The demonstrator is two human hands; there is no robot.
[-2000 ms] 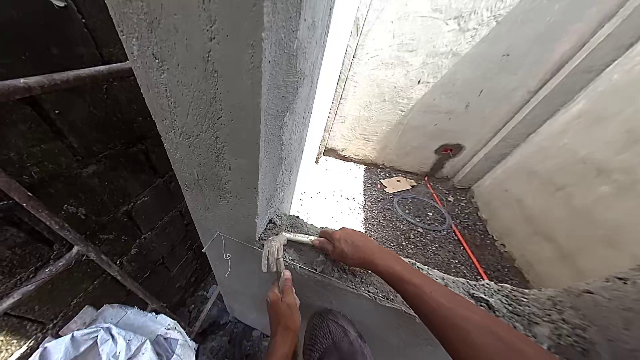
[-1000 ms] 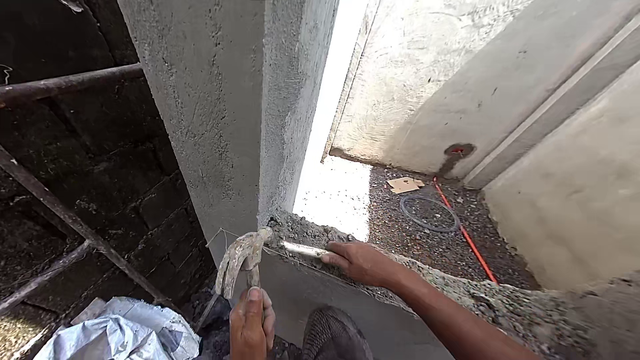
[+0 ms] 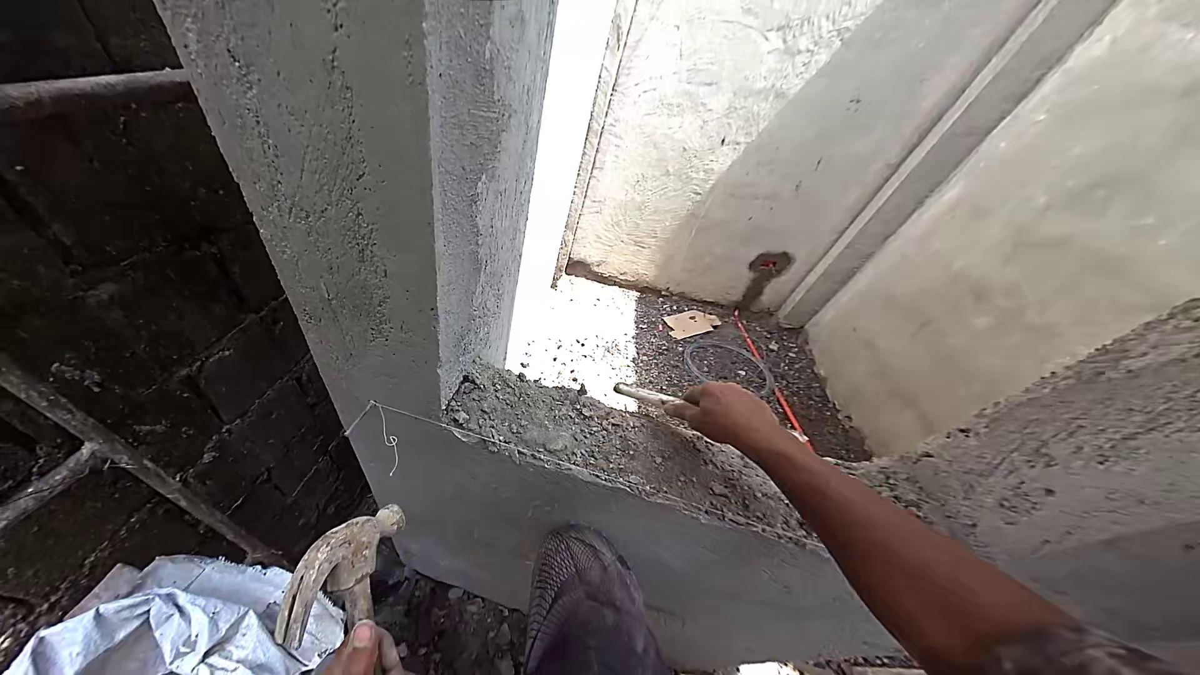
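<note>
At the bottom left, my left hand grips the handle of a mortar-caked claw hammer, its head raised beside the wall. My right hand is closed around a pale chisel-like metal tool, whose free end points left above the far edge of the rough concrete sill. Hammer and tool are well apart. Loose grey rubble lies on the sill, most of it near the foot of the concrete column. A thin string runs along the sill's near edge, its loose tail hanging at the column.
Metal scaffold bars cross the dark block wall at left. A crumpled silvery sheet lies below them. Beyond the sill are gravel, a piece of cardboard, a coiled clear hose and a red tube. A shoe is against the near wall.
My left hand has drawn the hammer down and left, away from the sill. My right hand has moved the metal tool right, away from the column's foot.
</note>
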